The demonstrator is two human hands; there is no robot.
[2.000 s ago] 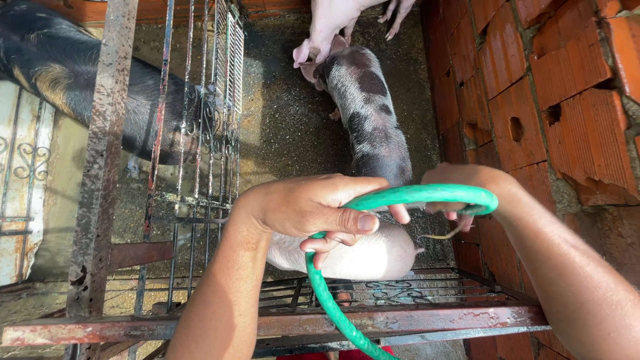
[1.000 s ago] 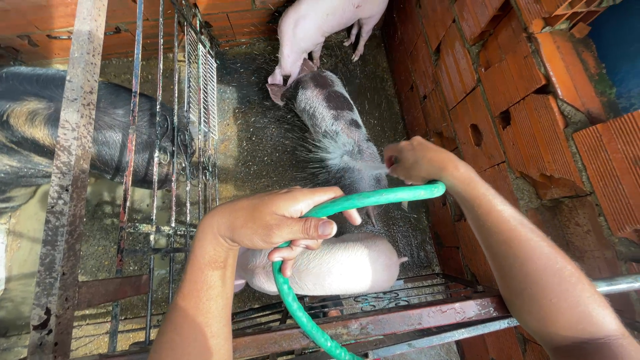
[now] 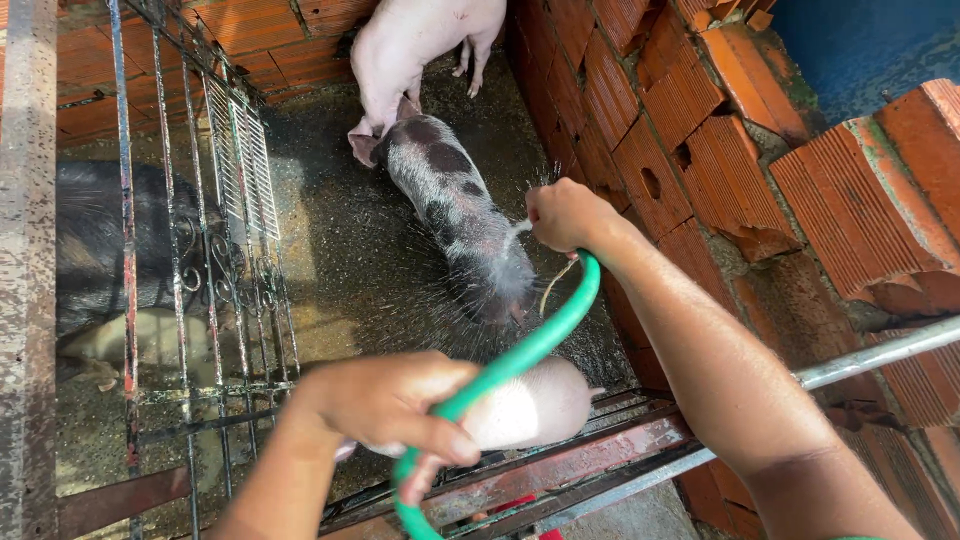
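My left hand (image 3: 397, 412) is wrapped around a green hose (image 3: 517, 360) at the bottom centre. My right hand (image 3: 566, 217) grips the hose near its end, beside the brick wall; the nozzle end is hidden in the fist. Water sprays leftward from it onto the rear of a spotted grey-and-black pig (image 3: 454, 184), splashing around. A thin yellowish strand (image 3: 555, 289) hangs below my right hand. A pale pink pig (image 3: 551, 405) stands beneath the hose, partly hidden by my left hand. Another pink pig (image 3: 420, 45) stands at the top, its head beside the spotted pig's head.
A rusty metal barred gate (image 3: 187, 262) divides the pen at left, with a large black pig (image 3: 120, 240) behind it. A hollow-brick wall (image 3: 675, 127) runs along the right. Rusty metal rails (image 3: 555, 465) cross below my hands. The floor (image 3: 330, 225) is wet concrete.
Two seconds ago no spray showed on the spotted pig; water now hits its rear. My right hand has turned and lifted away from the hose's earlier loop. The view has shifted somewhat to the right.
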